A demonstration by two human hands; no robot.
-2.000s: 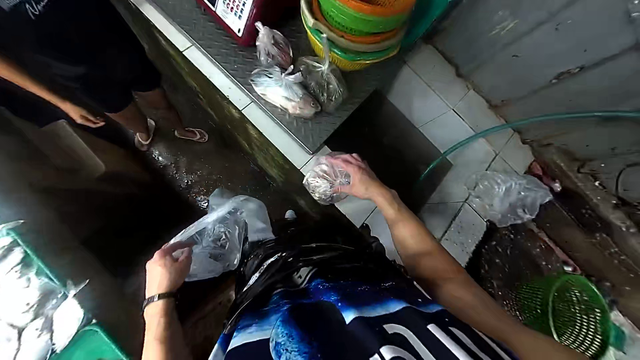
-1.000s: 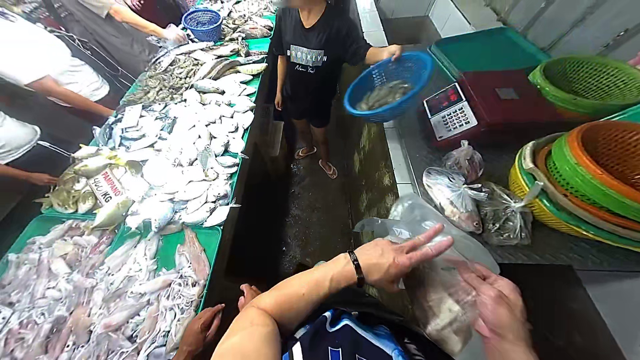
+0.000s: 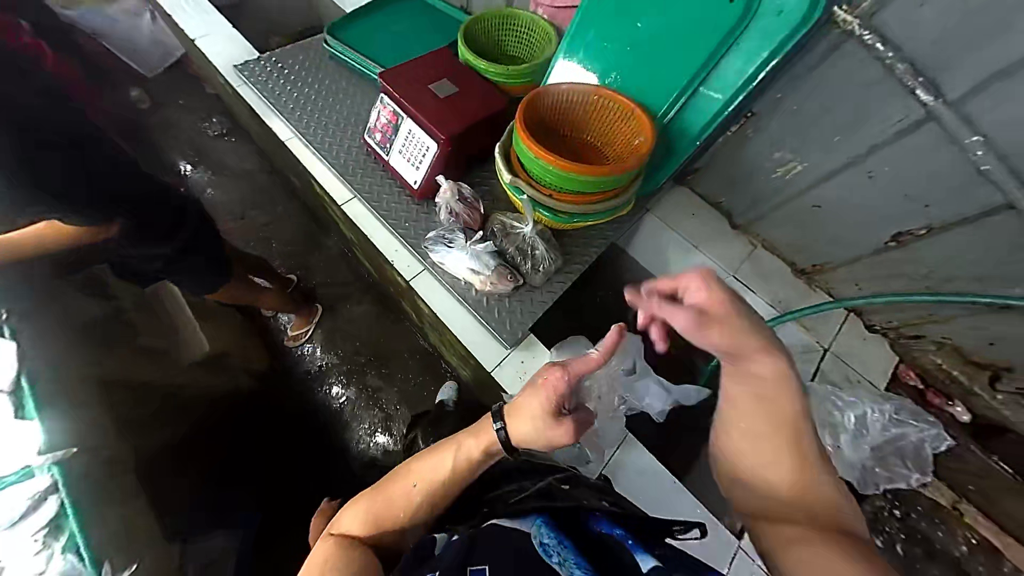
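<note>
My left hand (image 3: pixel 560 400), with a black band at the wrist, has its index finger raised and its other fingers curled on a clear plastic bag (image 3: pixel 632 380), which hangs behind and beside it; the contents are hard to make out. Above and right of the bag, my right hand (image 3: pixel 700 316) is blurred, fingers apart, with nothing visible in it. Beyond my hands, a knotted clear bag with a fish (image 3: pixel 472 260), a bag of small dark items (image 3: pixel 528 244) and a smaller knotted bag (image 3: pixel 459 204) lie together on a metal plate counter (image 3: pixel 320 104).
A red scale (image 3: pixel 444 112), stacked baskets (image 3: pixel 584 136) and green trays (image 3: pixel 656 56) stand behind the bags. A green hose (image 3: pixel 896 300) and a crumpled plastic bag (image 3: pixel 876 436) are at right. A person in sandals (image 3: pixel 160 200) stands left, above wet floor (image 3: pixel 344 384); fish lie at lower left.
The view has swung toward the counter and wall. My right hand, at the plastic bag a second ago, is now apart from it and raised. My left hand's index finger still sticks out.
</note>
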